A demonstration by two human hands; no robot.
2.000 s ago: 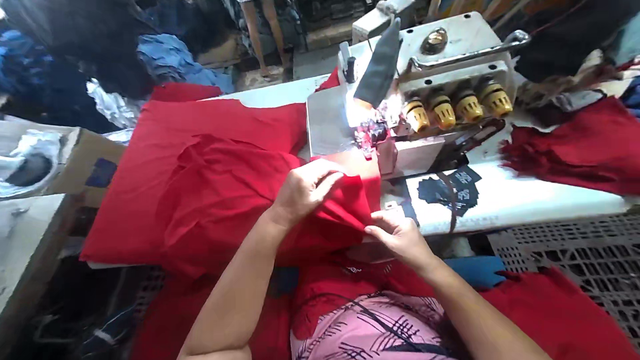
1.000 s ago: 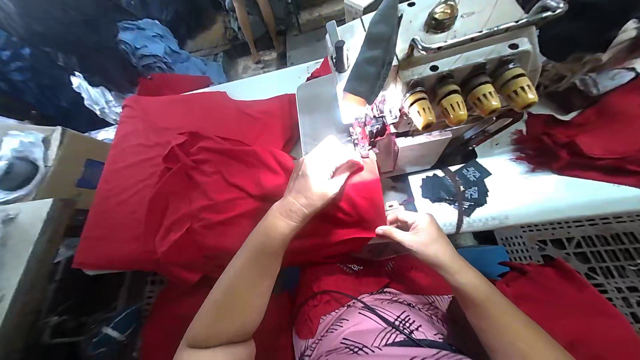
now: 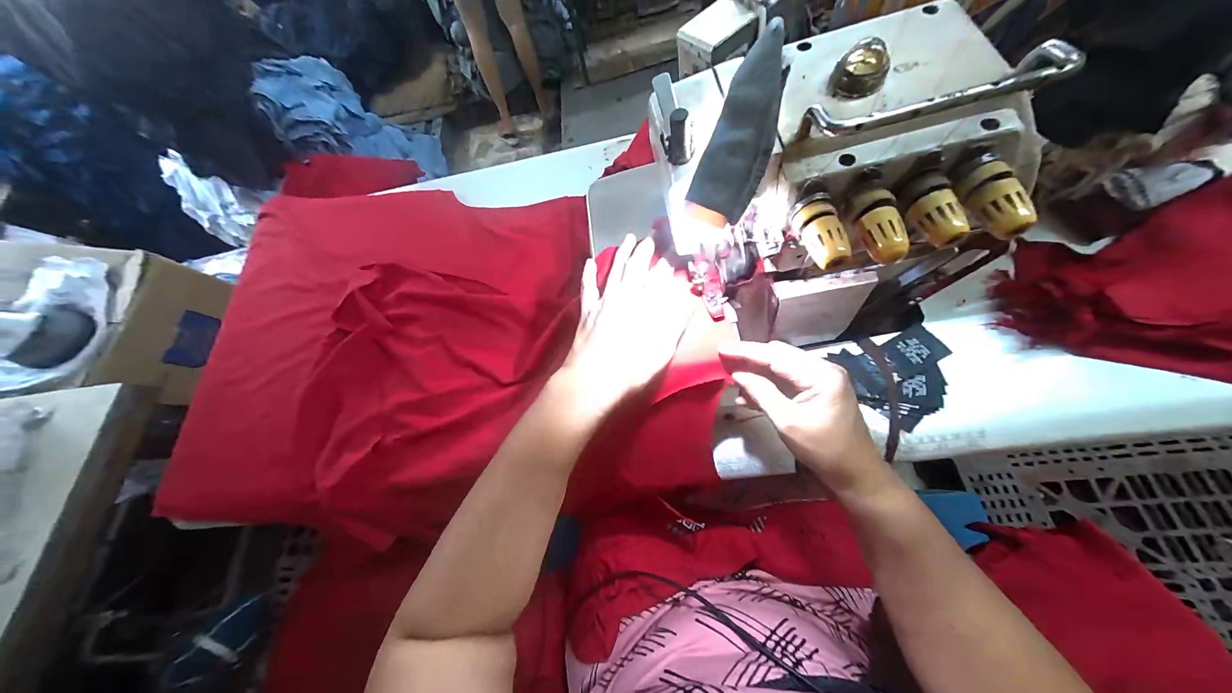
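A serger sewing machine (image 3: 905, 125) with yellow tension knobs stands on the white table. Red fabric (image 3: 433, 327) lies over the table to its left and reaches the lit presser foot (image 3: 712, 289). My left hand (image 3: 630, 322) rests flat on the fabric, fingers spread, just left of the foot. Below and right of the foot, my right hand (image 3: 794, 395) pinches the fabric's edge between thumb and fingers. Glare hides the needle and some detail around my left fingers.
Black labels with writing (image 3: 910, 371) lie right of my right hand. More red fabric (image 3: 1136, 289) is heaped at the table's right. A cardboard box (image 3: 173, 318) stands at left, a white plastic crate (image 3: 1107, 481) at lower right. A person's legs (image 3: 500, 58) show beyond the table.
My left hand has gone from bent fingers at the cloth to lying flat, farther forward beside the presser foot. My right hand has moved up along the fabric's edge, closer to the foot.
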